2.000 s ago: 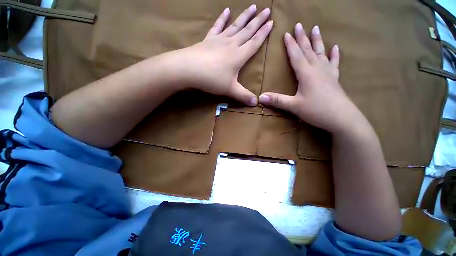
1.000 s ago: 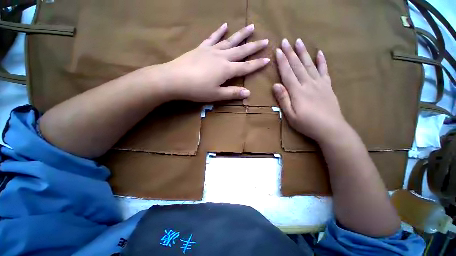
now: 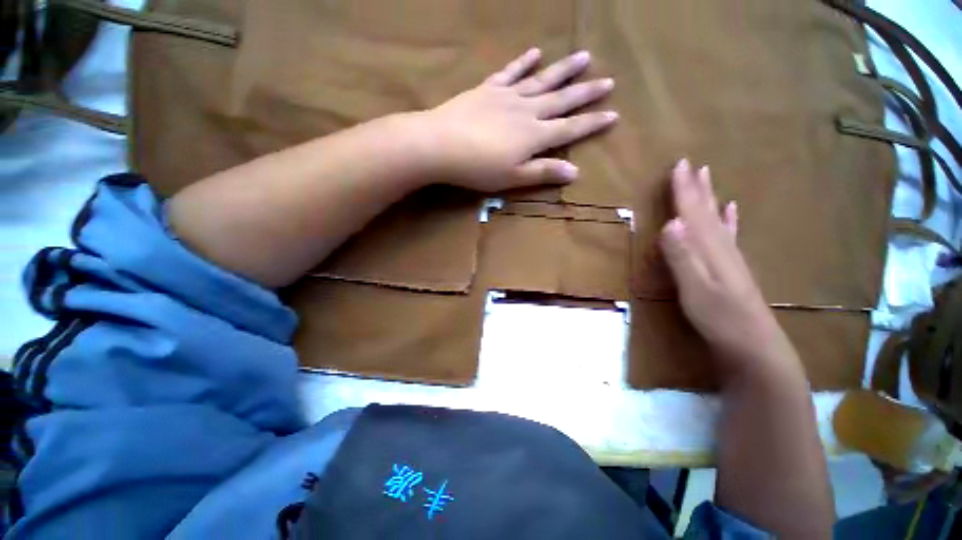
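A brown bag body panel (image 3: 760, 63) lies flat in two layers, the upper layer's edge set back from the lower one's. The lower layer's square notch (image 3: 554, 343) shows white table. White tabs (image 3: 624, 217) mark the notch corners. My left hand (image 3: 527, 124) lies palm down on the panel across the centre seam, fingers spread, holding nothing. My right hand (image 3: 705, 248) is over the panel right of the notch, slightly blurred, fingers closer together and thumb partly apart, with nothing visible in it.
A glue bottle with amber contents (image 3: 881, 427) lies at the lower right, by the table's front edge (image 3: 654, 458). Brown straps (image 3: 884, 132) stick out at the right, and more straps (image 3: 174, 23) at the upper left. Brown bundled pieces (image 3: 939, 338) are at the right edge.
My right hand has moved right and nearer me, away from the centre seam and my left hand. My left hand stays flat near the seam. The camera view has shifted a little.
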